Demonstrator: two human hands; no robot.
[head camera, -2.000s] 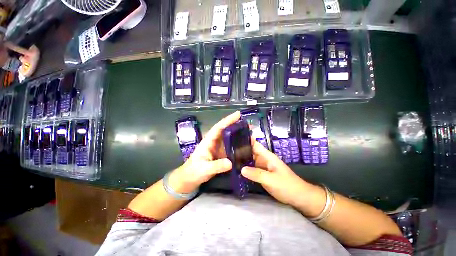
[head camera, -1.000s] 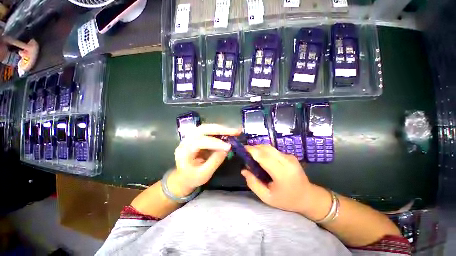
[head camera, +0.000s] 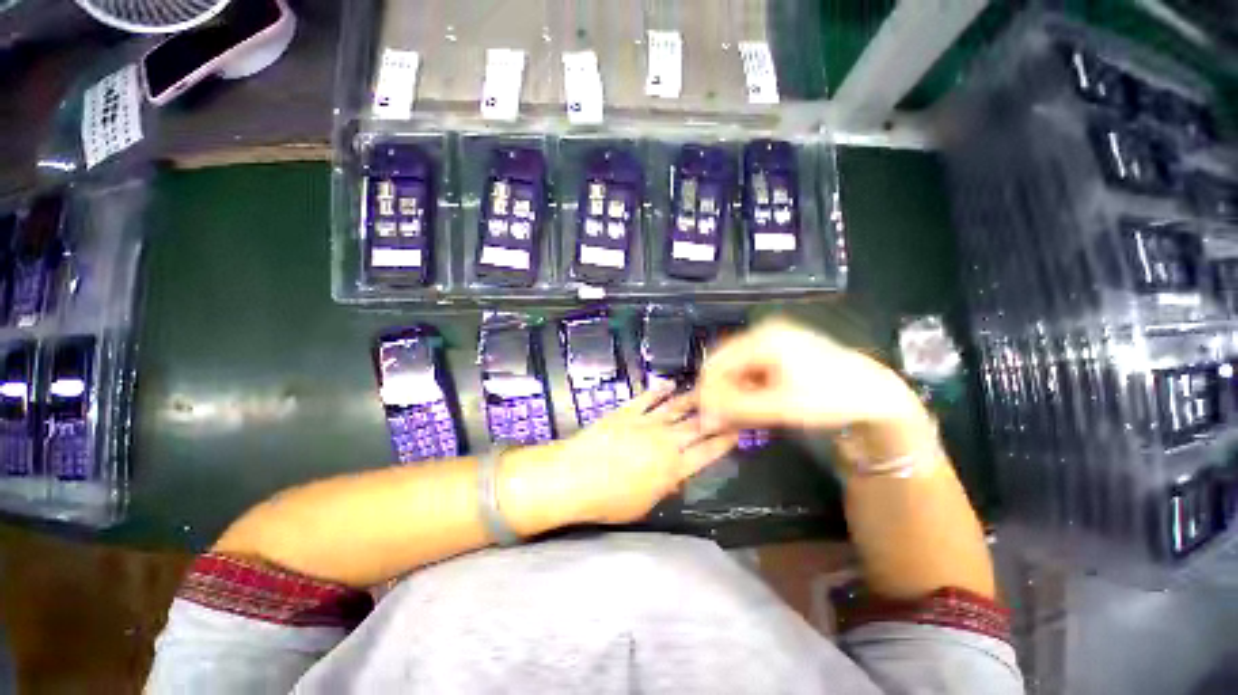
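Note:
Several keypad phones (head camera: 513, 387) lie face-up in a row on the green bench, screens away from me and purple keys towards me. My left hand (head camera: 627, 459) reaches rightwards across the lower part of the row, its fingertips over the right-hand phones and partly hiding them. My right hand (head camera: 785, 380) is blurred over the right end of the row, against the left fingertips. Whether either hand grips anything is unclear. Behind the row, a clear blister tray (head camera: 591, 292) holds phones back-up with white labels.
White paper slips (head camera: 581, 87) lie in the tray's far pockets. Tall stacked blister trays (head camera: 1086, 340) stand at right. A left-hand tray (head camera: 111, 319) holds face-up phones. Crumpled clear film (head camera: 929, 349) lies at bench right. A pink-edged smartphone (head camera: 215, 48) and fan (head camera: 156, 11) are at upper left.
The view has swung right, bringing in the stacked trays. The phone earlier between my hands is no longer seen held there. Both hands have moved over the right part of the row.

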